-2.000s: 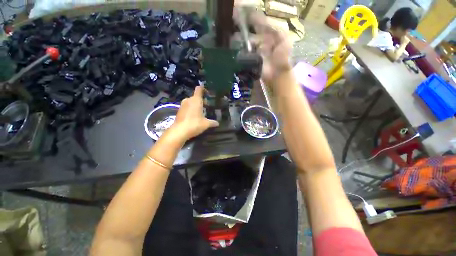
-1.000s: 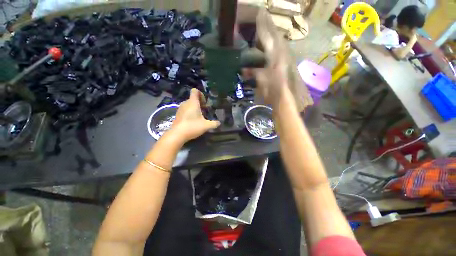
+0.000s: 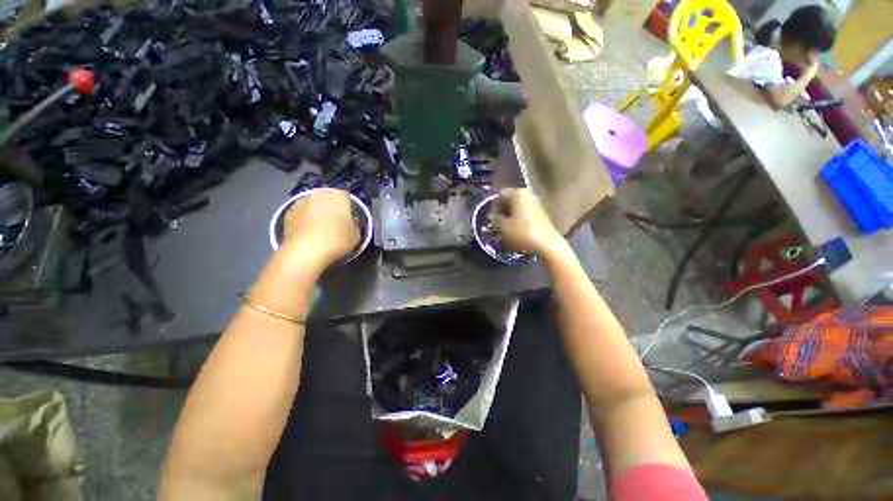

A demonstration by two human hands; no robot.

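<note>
The green hand press (image 3: 431, 113) stands straight ahead, with its silvery-grey fixture plate (image 3: 423, 220) under the ram. My left hand (image 3: 321, 227) is down in the left bowl (image 3: 277, 217), fingers pointing into it and hidden. My right hand (image 3: 521, 221) is at the right bowl (image 3: 479, 235), fingertips bent down among small silvery metal parts. I cannot tell whether either hand holds a part. No black part shows on the fixture. The open container (image 3: 477, 406) below the table edge holds black plastic parts (image 3: 431, 367).
A heap of black parts (image 3: 196, 88) lies behind and left of the press. A second press's red knob (image 3: 81, 80) is at far left. A cardboard board (image 3: 560, 127) stands right of the press. A person sits at a side table (image 3: 759, 127) beyond a purple stool (image 3: 615, 137).
My left hand has moved from the fixture into the left bowl. My right hand has come down from beside the press into the right bowl. The fixture is now uncovered.
</note>
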